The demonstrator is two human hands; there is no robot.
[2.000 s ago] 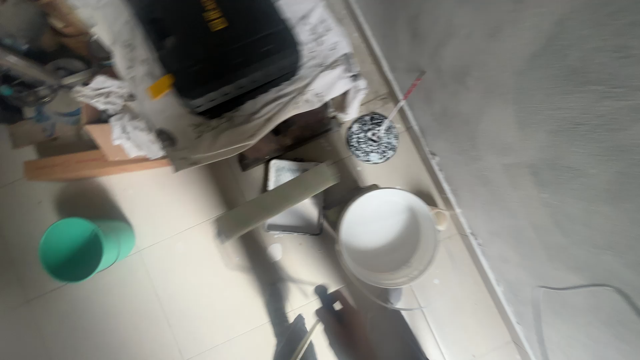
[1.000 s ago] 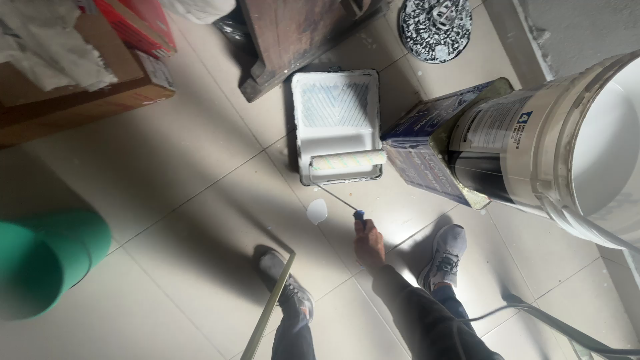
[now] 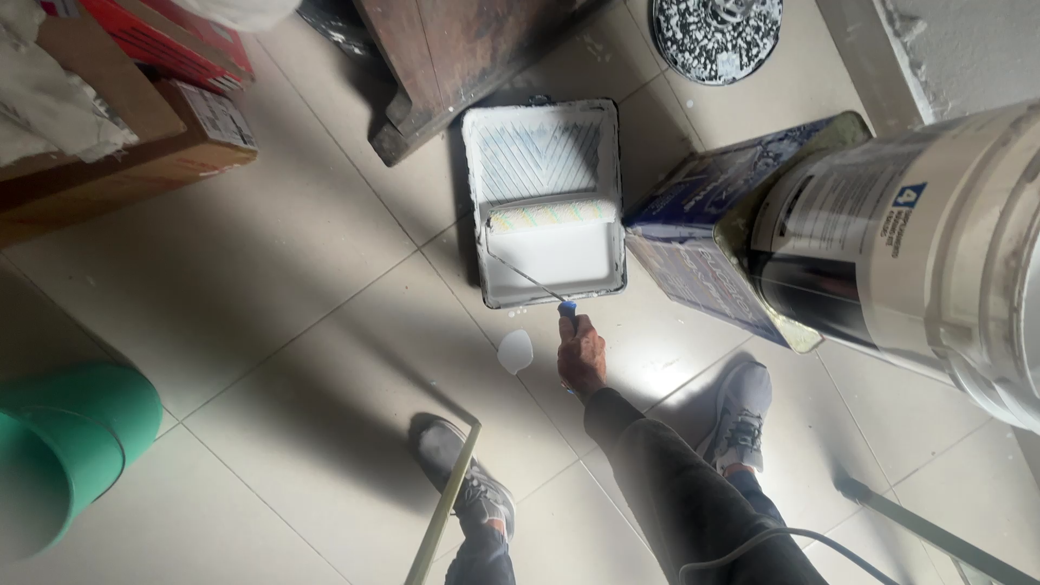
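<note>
My right hand point(image 3: 582, 355), in a dark sleeve, grips the blue handle of a paint roller point(image 3: 554, 214). The roller's sleeve lies across the paint tray point(image 3: 473, 154), just where the ribbed slope meets the pool of white paint point(image 3: 554, 258). Its thin wire frame runs from the left end of the sleeve down to the handle, over the tray's lower edge. Beside the hand, to its left, is a puddle of white paint point(image 3: 515, 351) on the tiles. My left hand is out of view; a long pale stick point(image 3: 445, 508) rises from the bottom edge over the left shoe.
A large white bucket point(image 3: 886, 244) stands on a square can point(image 3: 699, 236) right of the tray. A green bucket point(image 3: 106, 431) is at left, cardboard boxes point(image 3: 138, 183) at upper left. Above are a wooden piece point(image 3: 463, 49) and a paint-spattered round lid point(image 3: 717, 41). A cable point(image 3: 772, 534) crosses the lower right.
The roller has moved up the tray from its lower part to the foot of the ribbed slope. The view has shifted greatly since the first frame.
</note>
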